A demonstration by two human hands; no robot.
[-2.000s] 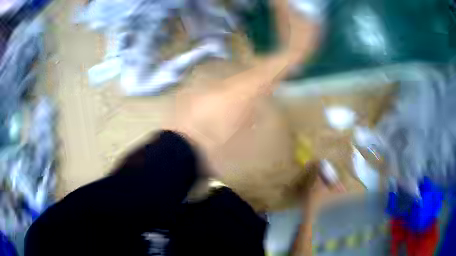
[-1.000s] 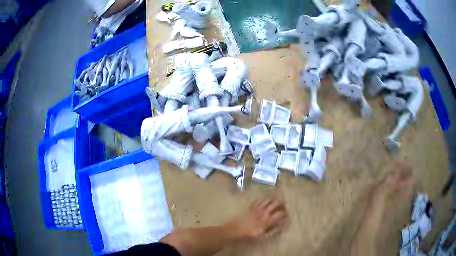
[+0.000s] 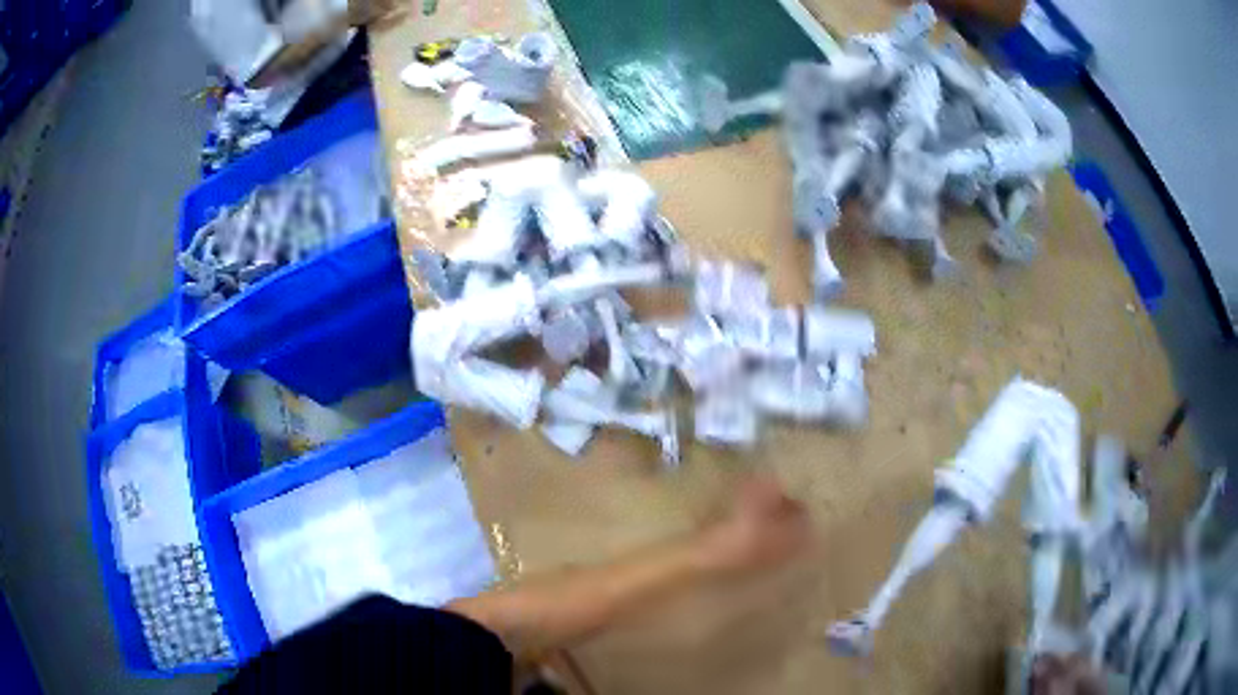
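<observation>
A pale legs part in wrinkled shorts (image 3: pixel 1021 441) is at the lower right, waist up, one sandalled foot pointing down-left. My right hand (image 3: pixel 1066 673) is cut off by the bottom edge, with its fingers around the lower end of the other leg. My left hand (image 3: pixel 763 527) is blurred over the board at lower centre, apart from the parts; its finger pose is unclear. White box-shaped inserts (image 3: pixel 760 360) lie in a blurred cluster beyond it. Several legs parts (image 3: pixel 475 333) lie left of and behind the inserts.
A heap of grey legs parts (image 3: pixel 923 149) stands at the back right beside a green mat (image 3: pixel 679 61). Blue crates (image 3: pixel 306 306) line the table's left side. A striped pile (image 3: pixel 1168 611) is at the right edge, with a thin dark object (image 3: pixel 1173 424) near it.
A legs part has come into view at lower right. My right hand has moved down to the bottom edge. My left hand has moved slightly up and right. The view has shifted a little.
</observation>
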